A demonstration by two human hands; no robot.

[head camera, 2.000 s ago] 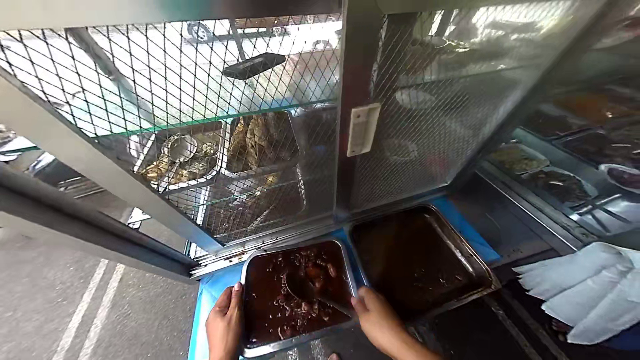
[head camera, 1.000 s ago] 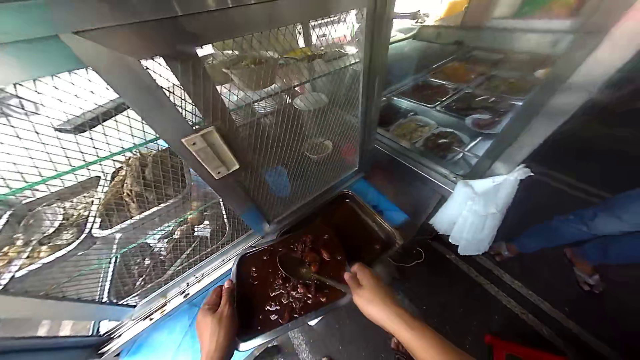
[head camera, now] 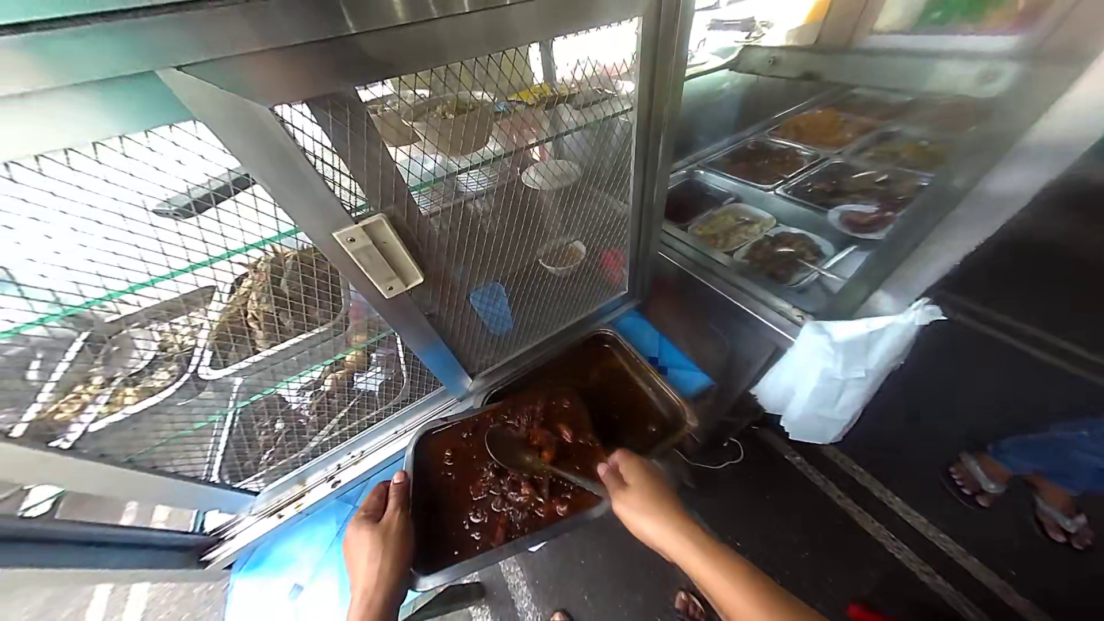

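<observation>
My left hand (head camera: 379,539) grips the left rim of a rectangular metal tray (head camera: 470,573) of dark brown saucy food. At the tray's right edge my right hand (head camera: 642,500) is closed on its rim, by the handle end of a metal serving spoon (head camera: 515,450); whether the fingers also hold the handle is unclear. The spoon's bowl rests in the sauce among small reddish-brown pieces. Behind and to the right lies a second metal tray (head camera: 668,405) with a dark sauce, partly behind the first one. Blue plastic sheeting (head camera: 289,552) lies under the trays.
A metal-framed mesh door with a pale handle (head camera: 378,256) stands directly behind the trays. Trays and bowls of food sit behind the mesh and in a glass case (head camera: 759,164) at right. A white plastic bag (head camera: 837,371) hangs at its corner. A person's sandaled feet (head camera: 1018,500) are at right.
The view has swung to the right since two seconds ago. The held tray has turned and now overlaps the near side of the second tray. Both hands are still at its sides.
</observation>
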